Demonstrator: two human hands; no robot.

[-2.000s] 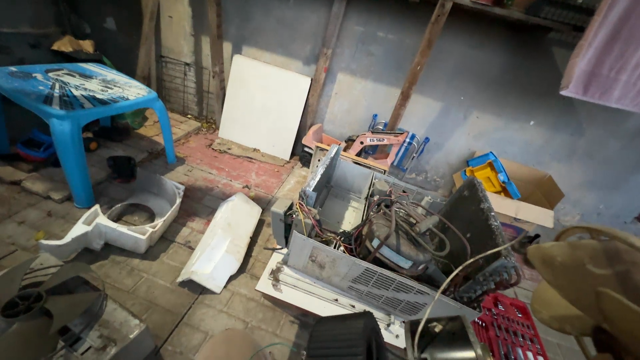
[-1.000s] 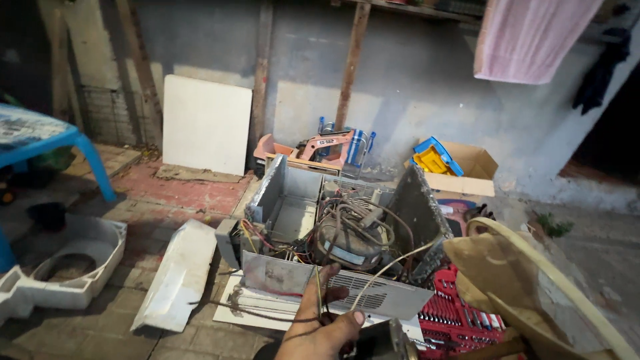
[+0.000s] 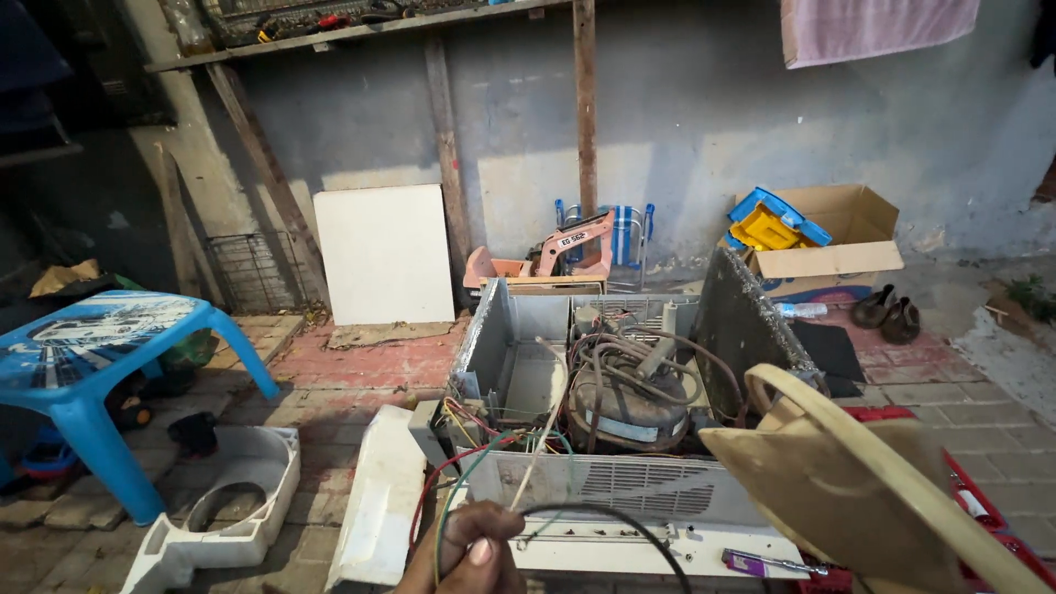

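Note:
My left hand (image 3: 470, 549) is at the bottom centre, its thumb and finger pinched on thin electrical wires. A pale wire (image 3: 532, 466), a green wire (image 3: 462, 487) and a black cable (image 3: 610, 516) meet at or beside it; exactly which are gripped is partly hidden. Beyond the hand stands an opened window air conditioner (image 3: 586, 483), its vented metal side towards me. Inside are a round dark compressor (image 3: 627, 408) and bent copper tubes, between finned coils. Coloured wires come from a control box (image 3: 437, 429) at its left. My right hand is out of view.
A beige ringed fan blade (image 3: 817, 470) looms at right, near a red tool case (image 3: 973, 495). A screwdriver-like tool (image 3: 771, 565) lies on a white panel (image 3: 594, 549). At left are white foam housing (image 3: 276, 511), a white cover (image 3: 379, 495) and a blue plastic table (image 3: 99, 412).
My left hand, open-fingered beside the wires a second ago, is now closed on them at the bottom centre. Two seconds ago it was not clearly visible. The view has shifted.

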